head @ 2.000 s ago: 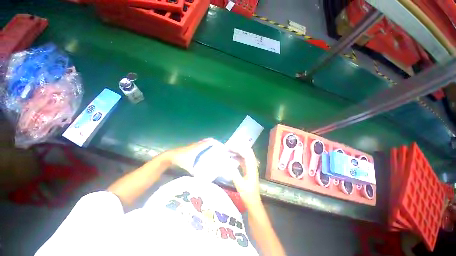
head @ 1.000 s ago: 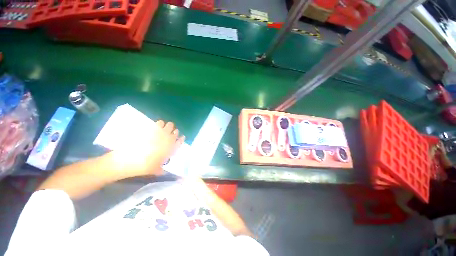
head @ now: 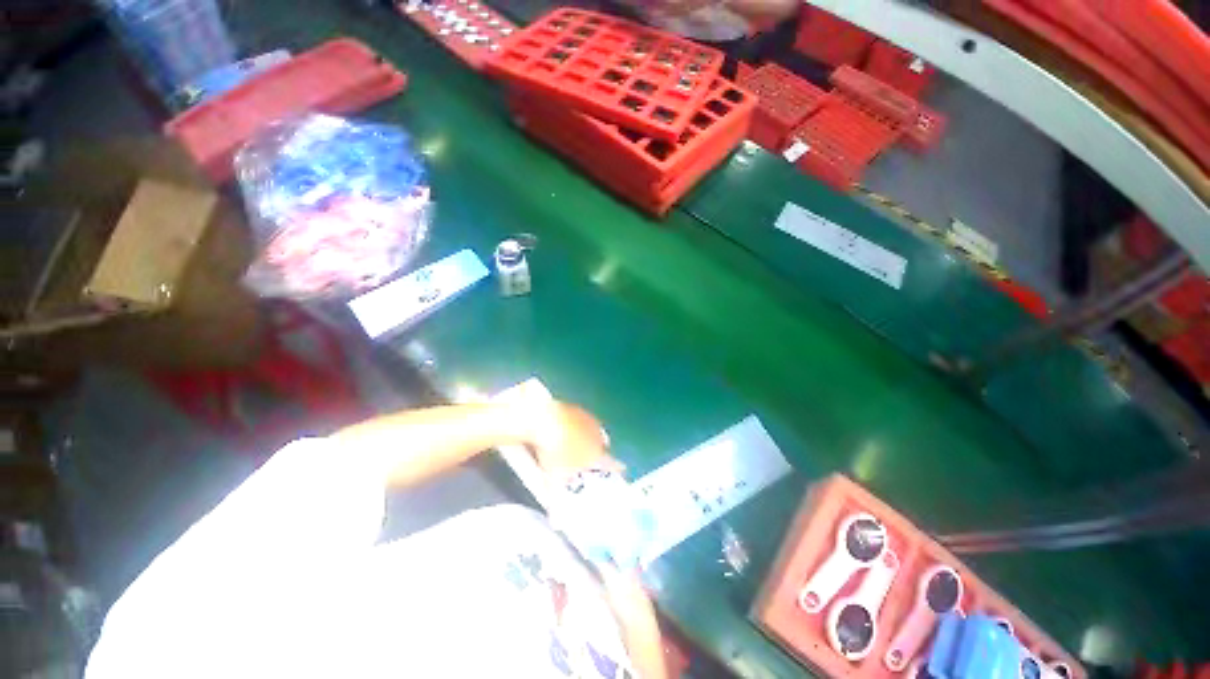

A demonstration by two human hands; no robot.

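A white and light blue retail box point(head: 604, 515) is in front of my body at the bench edge, washed out by glare. My left hand point(head: 571, 440) is at its upper end, fingers bent down; their grip is unclear. My right hand point(head: 632, 604) is at its lower end, overexposed and partly hidden, and holds it. A white sheet point(head: 528, 398) shows beside my left hand, mostly covered. A second retail box point(head: 717, 488) lies flat just right of the held one. A small clear item point(head: 734, 547) lies beside it.
A salmon device tray point(head: 823, 531) with light blue boxes on it is at lower right. At left are another retail box point(head: 418, 295), a small bottle point(head: 512, 269) and a poly bag point(head: 338, 199). Red grid crates point(head: 624, 133) stand behind; a carton point(head: 153, 246) is far left.
The view has turned left, so bench things sit further right and the crates and poly bag show more fully. My left hand has moved from the white sheet to the held box.
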